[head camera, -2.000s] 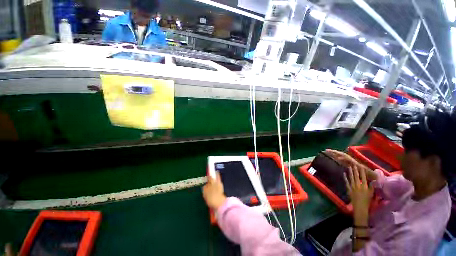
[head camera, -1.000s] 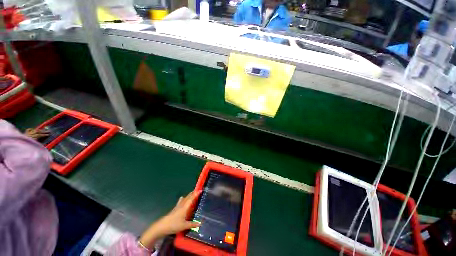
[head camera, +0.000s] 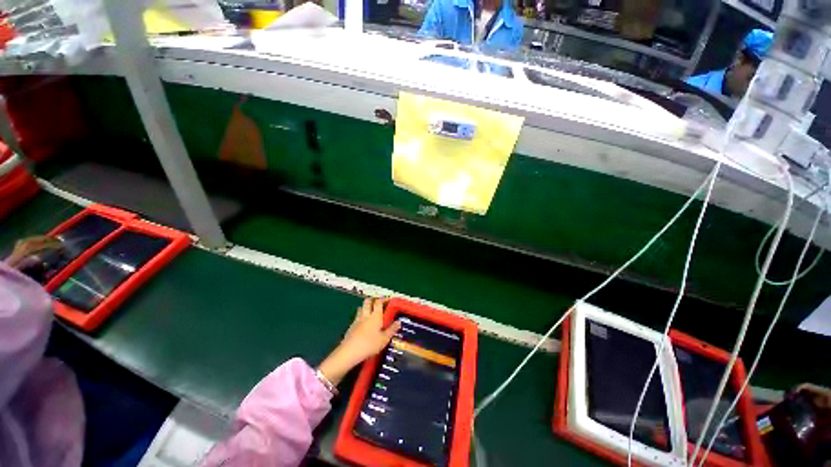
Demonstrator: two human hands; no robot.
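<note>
A tablet (head camera: 415,383) lies in a red tray (head camera: 467,365) on the green bench, low in the centre. Its screen shows a list of small text with an orange bar near the top. My left hand (head camera: 363,334) reaches in from below left, holds nothing, and has its fingers at the tray's upper left edge and the screen's top left corner. A thin white cable (head camera: 583,306) runs down from the upper right to the tray's right side; its end is not clear. My right hand is out of view.
A white tray (head camera: 578,365) with a dark tablet rests over a red tray (head camera: 749,401) at right, behind hanging cables. Paired red trays (head camera: 155,264) lie at left by another person's hand. A grey post (head camera: 169,137) stands at left. A raised shelf crosses behind.
My left hand has moved up from the screen's lower left to its top left. The green and orange squares are gone and a list shows. One cable now slants down to this tray.
</note>
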